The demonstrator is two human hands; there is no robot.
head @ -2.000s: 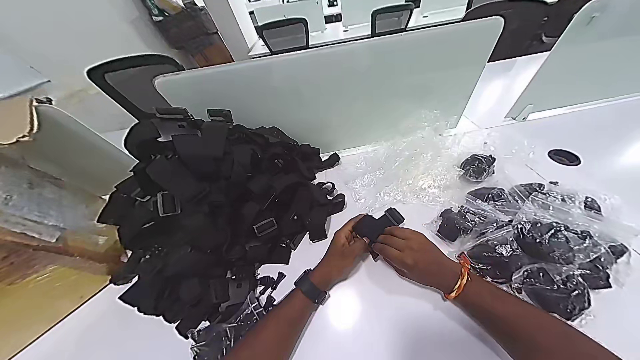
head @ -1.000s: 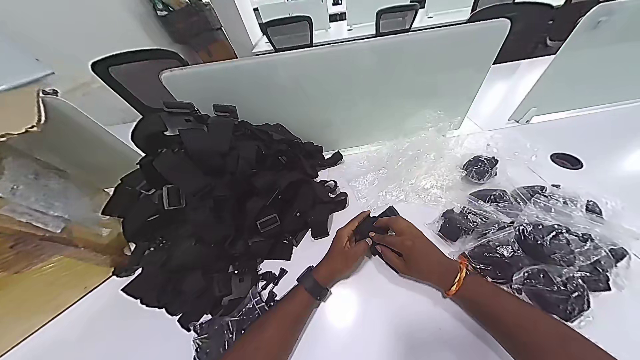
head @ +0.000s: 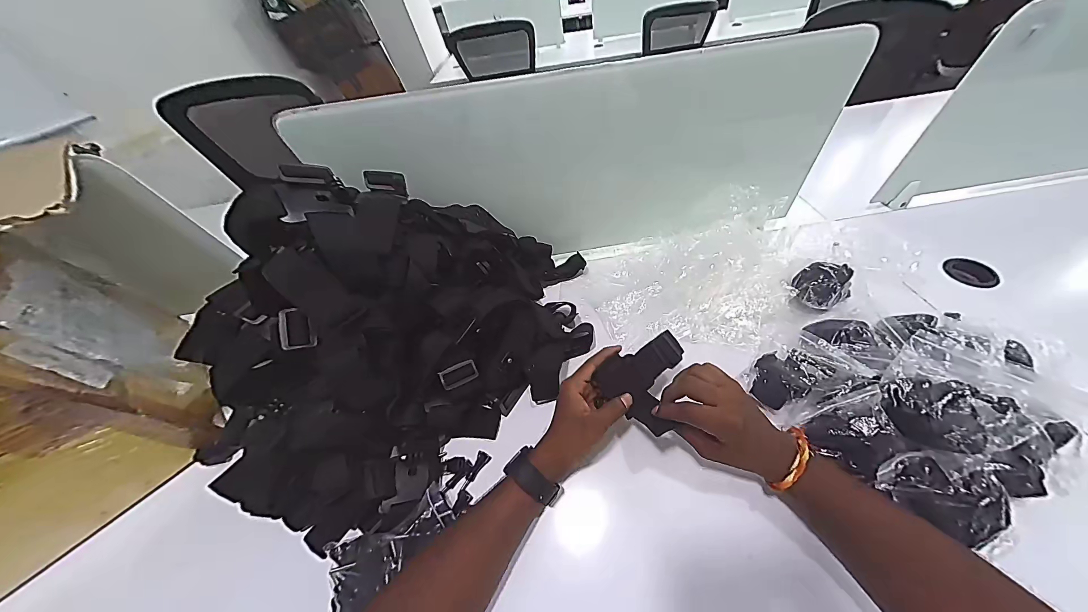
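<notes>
My left hand (head: 591, 412), with a dark watch on its wrist, grips a folded black webbing strap (head: 637, 370). The fingertips of my right hand (head: 718, 416) pinch a lower end of the same strap; an orange braided band is round that wrist. The strap's upper end, which seems to carry a black buckle, points up and right between my hands. To the left lies a big heap of black straps (head: 365, 340) with rectangular buckles. Black items in clear plastic bags (head: 952, 416) lie to the right.
Loose clear plastic bags (head: 697, 280) lie behind my hands, below a frosted glass partition (head: 578, 153). A small bagged black bundle (head: 822, 284) and a round desk grommet (head: 971, 273) are at the right. A taped cardboard box (head: 93, 374) stands far left; small black parts in plastic (head: 374, 569) lie near front.
The strap between my hands has been turned and opened out from the compact fold of one second ago. My right hand has moved slightly down and right, onto its lower end.
</notes>
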